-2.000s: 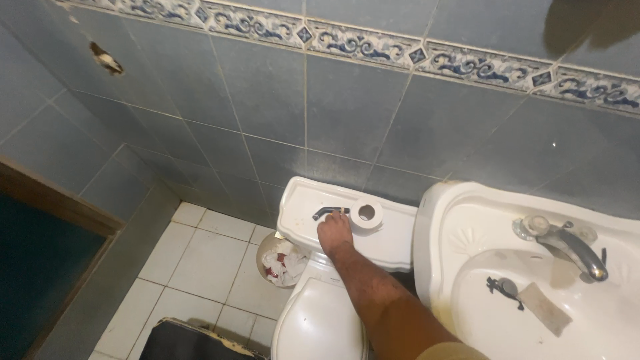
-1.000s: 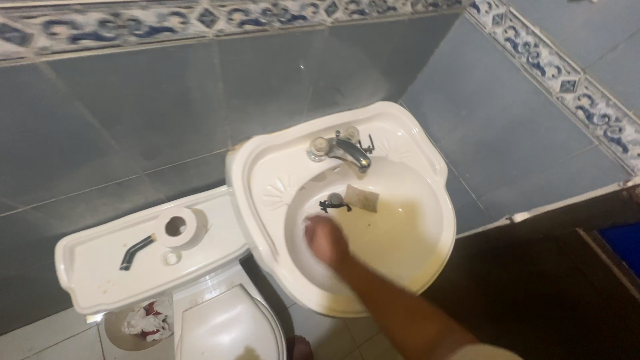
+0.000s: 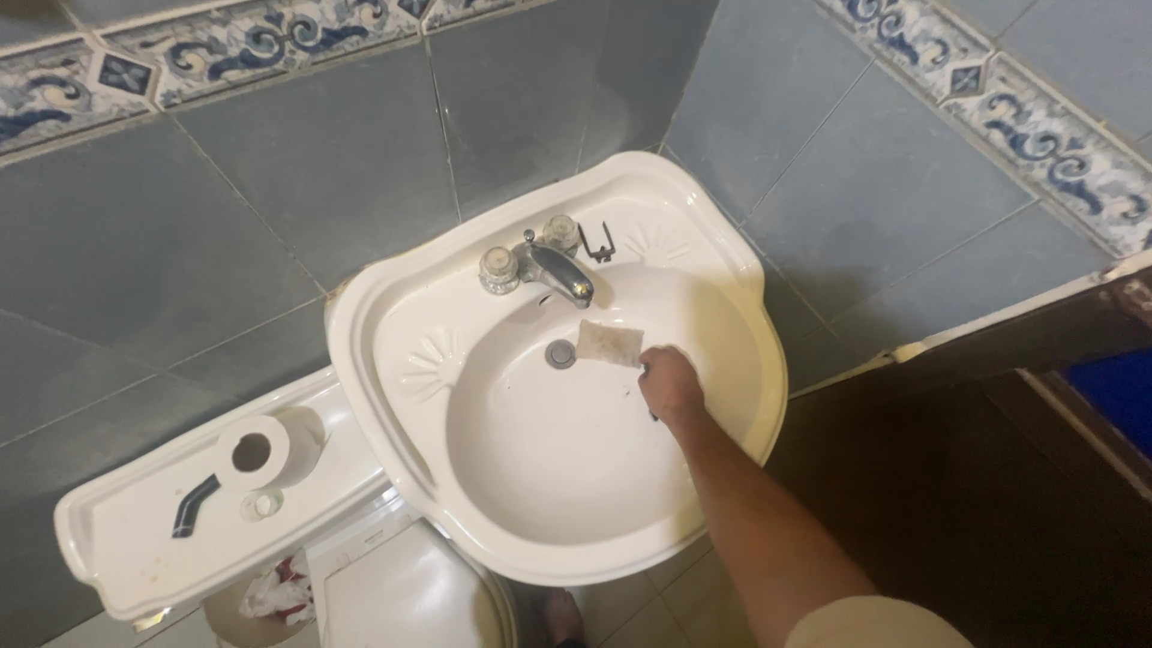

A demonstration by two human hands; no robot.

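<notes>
My right hand (image 3: 671, 385) is over the right side of the white sink basin (image 3: 576, 468), closed around a small dark part whose ends stick out above and below the fist. A flat tan rectangular pad (image 3: 609, 344) lies in the basin between the round drain (image 3: 560, 354) and my fingers. Behind it stands a chrome faucet (image 3: 560, 270) with clear knobs. A dark forked piece (image 3: 598, 243) rests on the ledge beside the right knob. My left hand is out of view.
Left of the sink, the toilet tank lid (image 3: 117, 558) holds a toilet paper roll (image 3: 254, 453), a bent dark tube (image 3: 194, 506) and a small translucent round piece (image 3: 262, 505). Below is a waste bin (image 3: 236, 621) with crumpled paper. Tiled walls stand behind and to the right.
My right hand has gone from the tank lid to the basin, then to its right side. The dark part that lay by the drain is now in my fist. The view has swung right.
</notes>
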